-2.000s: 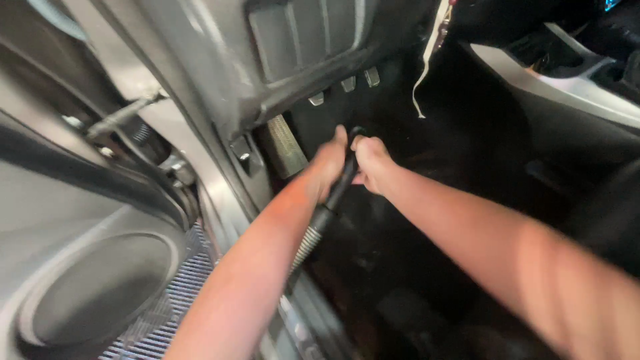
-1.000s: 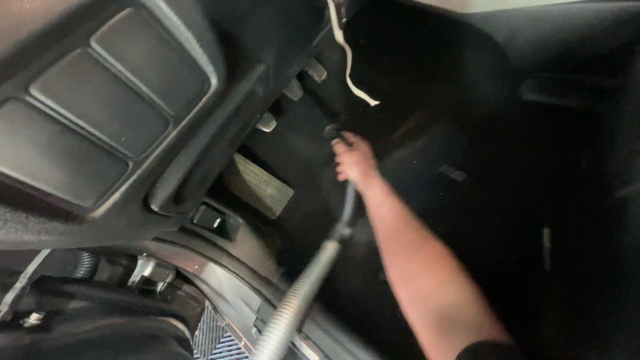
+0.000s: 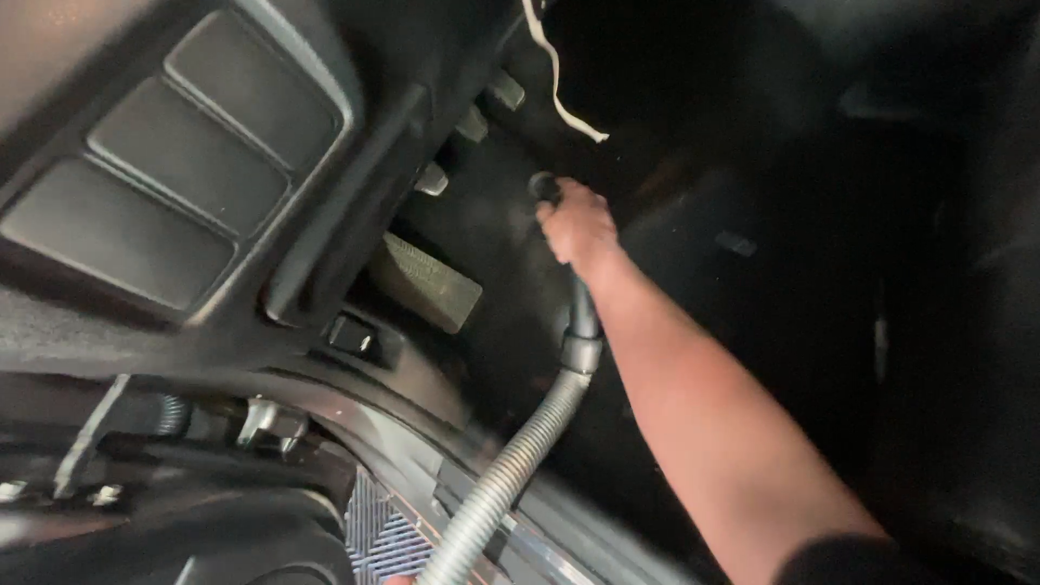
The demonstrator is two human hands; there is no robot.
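My right hand is closed around the dark tube of a vacuum hose, low in a car's driver footwell. The tube's round black end shows just past my fingers. Behind the hand, a cuff joins the tube to a ribbed grey hose, which runs down across the door sill to the bottom edge. Only a sliver of my left hand shows there, beside the hose; its grip is hidden. Dark carpet lies below the right hand.
Several pedals and a ribbed footrest are left of the right hand. A white cord hangs above it. The lower dash panel fills the upper left, with the door hinge and sill below.
Two seconds ago both hands were together at the dark tube; my left hand has since left it and now shows only at the bottom edge. The view has turned and moved closer.
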